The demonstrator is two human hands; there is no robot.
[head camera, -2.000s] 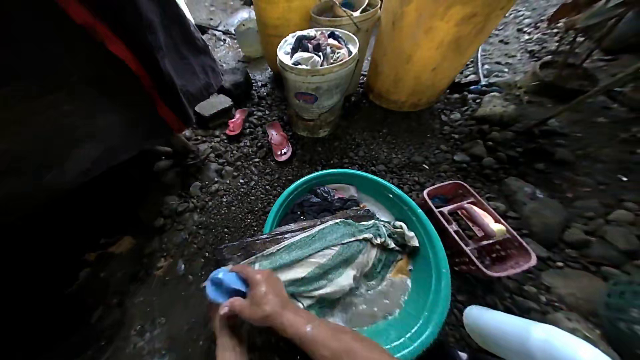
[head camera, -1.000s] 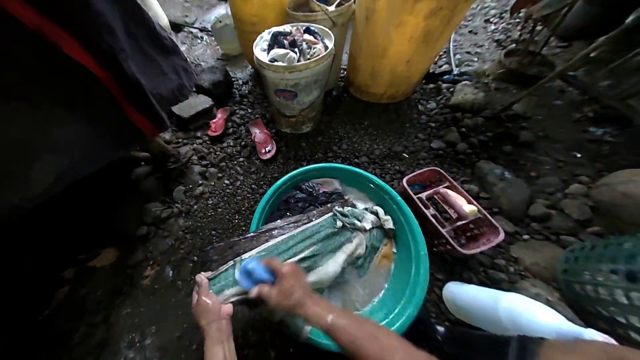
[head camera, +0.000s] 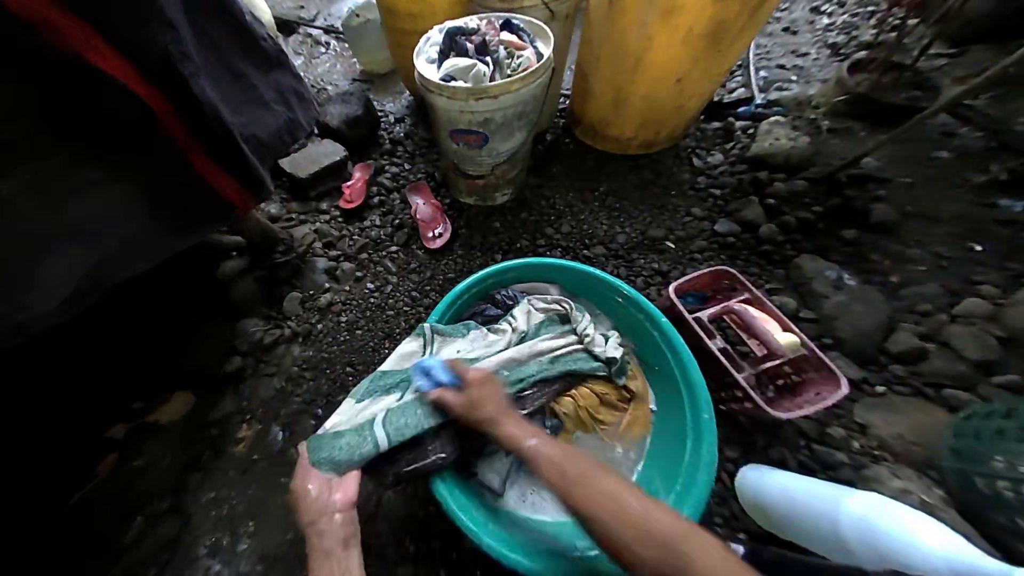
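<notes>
A green-and-white striped cloth lies stretched from inside a round green plastic basin out over its left rim, on top of a dark wet board. My left hand grips the cloth's lower left end. In my right hand is a blue brush or block, pressed against the middle of the cloth; my fingers partly hide it. Yellow-brown cloth and dark cloth lie in cloudy water in the basin.
Right of the basin sits a pink plastic caddy holding a pale bar. A white bucket full of cloths stands behind, beside yellow containers. Pink flip-flops lie on wet gravel. A pale blue rounded object is at lower right.
The cloth is now spread wider over the board, with its end in my left hand. The blue item in my right hand is farther up the cloth. More yellow-brown cloth shows in the basin.
</notes>
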